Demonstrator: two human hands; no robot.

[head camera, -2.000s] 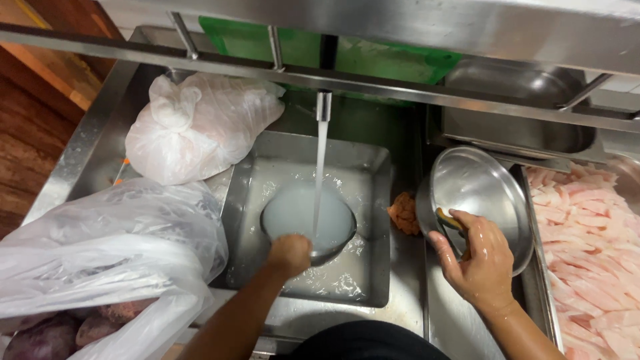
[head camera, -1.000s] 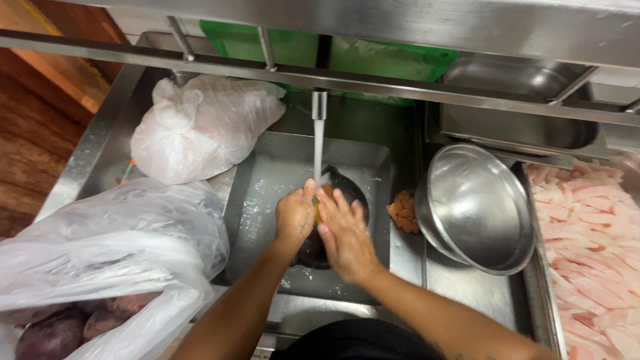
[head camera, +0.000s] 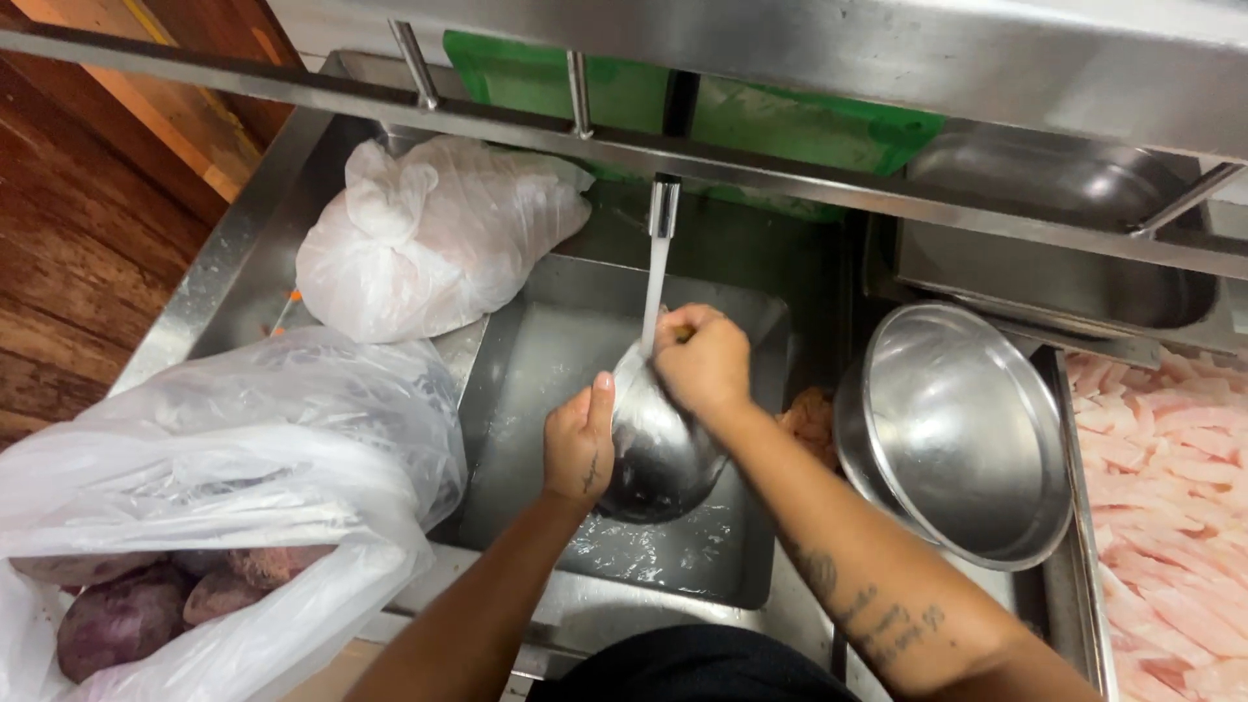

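Under the running faucet (head camera: 664, 207), a round metal bowl (head camera: 658, 468) is tilted over a rectangular metal pan (head camera: 512, 458) that holds water. My left hand (head camera: 581, 439) grips the bowl's left edge, thumb up. At the bowl's upper right, my right hand (head camera: 704, 359) is closed on a small yellowish-green thing, perhaps a scrubbing sponge, mostly hidden by the fingers. The water stream lands by my right fingers, at the bowl's rim. A second steel bowl (head camera: 965, 439) rests to the right, touched by neither hand.
A knotted plastic bag (head camera: 429, 234) lies upper left. An open plastic bag (head camera: 244, 439) with purple root vegetables (head camera: 122, 624) is lower left. Pale sliced meat or fish (head camera: 1160, 517) fills a tray at right. A metal rail (head camera: 780, 171) crosses above the sink; steel pans (head camera: 1053, 253) stand behind.
Two seconds ago the bowl lay in the pan full of cloudy water, and my right hand was at the second bowl. Now my right hand is at the tilted bowl under the faucet.
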